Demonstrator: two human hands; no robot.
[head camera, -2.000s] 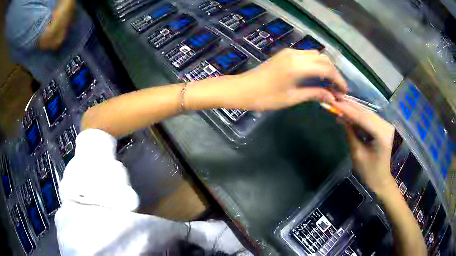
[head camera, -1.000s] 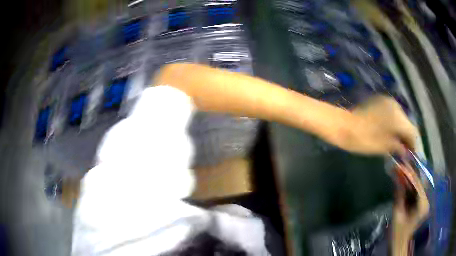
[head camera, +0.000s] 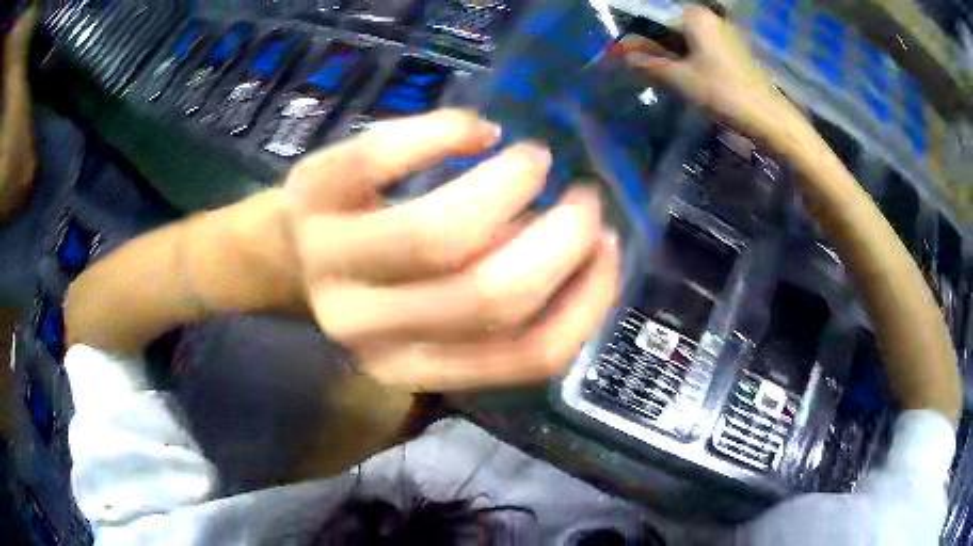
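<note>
My left hand (head camera: 459, 256) is large and close to the camera, its fingers curled at the lower edge of a clear, blue-printed film sheet (head camera: 544, 80). The film stands up in front of the trays and is blurred. My right hand (head camera: 715, 75) is at the upper right, by the film's upper right side. Its fingers are closed around a small dark object (head camera: 656, 34); a thin reddish edge shows at the fingertips. Keypad phones (head camera: 645, 368) with dark screens lie below in a clear blister tray (head camera: 640, 427), at the lower right.
Another tray of phones with blue-marked screens (head camera: 336, 69) is at the upper left. A pale backing sheet with blue prints (head camera: 843, 64) lies at the upper right. Another person's arm (head camera: 16, 107) shows at the left edge. More phones are at the far left.
The view has swung back over the bench. My hands, close together before, are now apart. My left hand is nearer the camera, and the blue-printed film shows large between them.
</note>
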